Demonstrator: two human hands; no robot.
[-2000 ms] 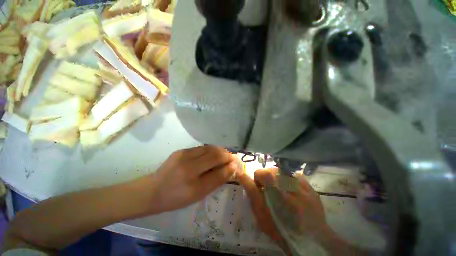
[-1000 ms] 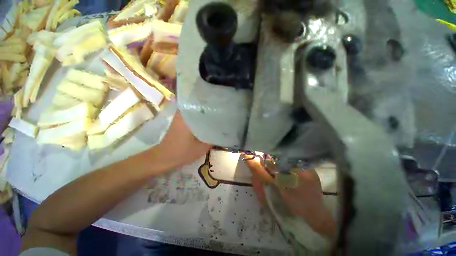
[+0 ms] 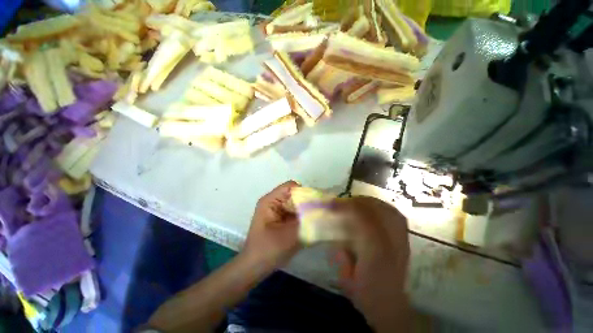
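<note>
My left hand (image 3: 270,224) and my right hand (image 3: 377,244) hold a pale yellow fabric piece with a purple edge (image 3: 323,220) between them, over the front of the table, left of the needle area. The right hand is blurred and covers the piece's right end. The sewing machine head (image 3: 484,97) stands at the right. Its lamp lights the needle plate (image 3: 380,166) and presser foot (image 3: 422,188) brightly. Yellow fabric strips (image 3: 211,94) lie on the table at the left.
Layered strips with brown and purple edges (image 3: 370,60) are heaped at the back of the table (image 3: 162,182). A purple fabric heap (image 3: 49,240) is at the far left. A yellow plastic bag (image 3: 468,6) is behind the table. Purple fabric (image 3: 546,279) lies at the right.
Both hands have moved left and forward of the needle area, now meeting around a fabric piece. The view has shifted, showing the machine head further right and more purple fabric at left.
</note>
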